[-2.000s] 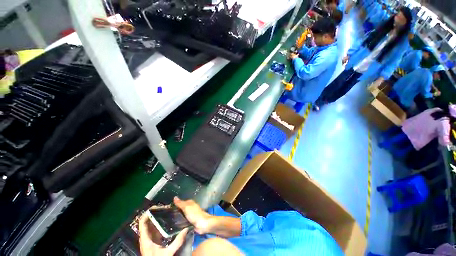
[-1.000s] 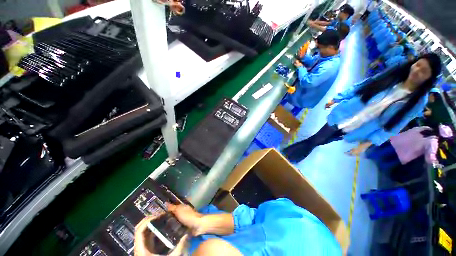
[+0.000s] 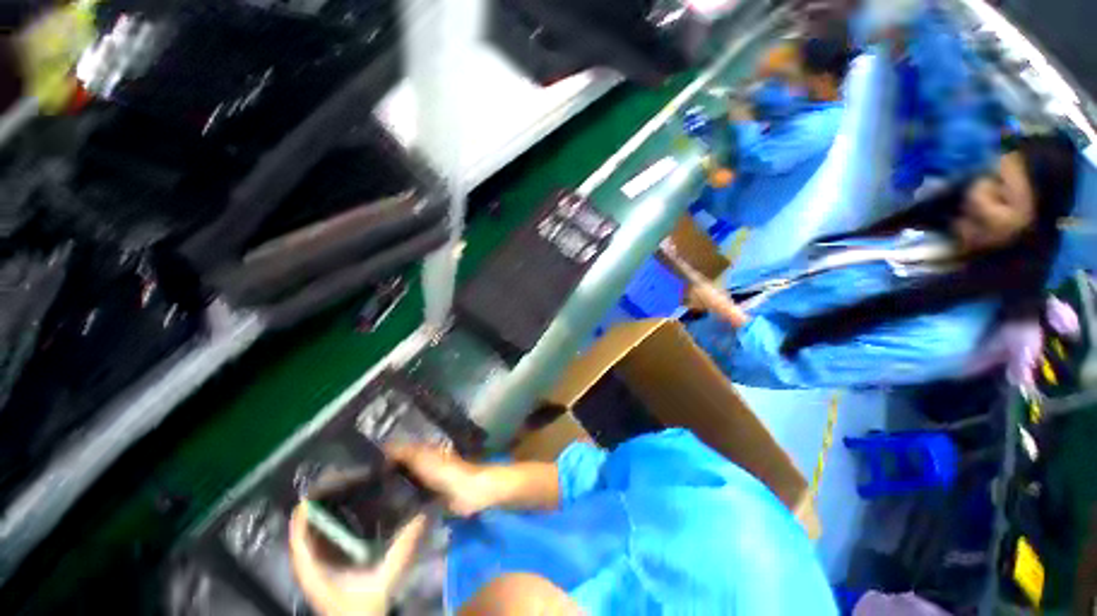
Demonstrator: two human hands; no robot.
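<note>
The view is blurred. My left hand, at the bottom edge, holds a dark open phone unit with a pale strip along one side, thumb and fingers on either side of it. My right hand reaches in from the right, its fingers at the unit's upper edge; whether they grip it or a small part is hidden by blur. A slotted black foam tray with blurred phone units lies beside and beyond my hands on the bench edge.
A second foam tray with units at its far end lies farther along the rail. A white post stands by it. An open cardboard box is beside my blue-smocked lap. A person in blue leans close beyond the box.
The view has shifted, with more of the near tray showing. The held unit sits lower left in the view. My right fingers look further from the pale strip. The person has come closer.
</note>
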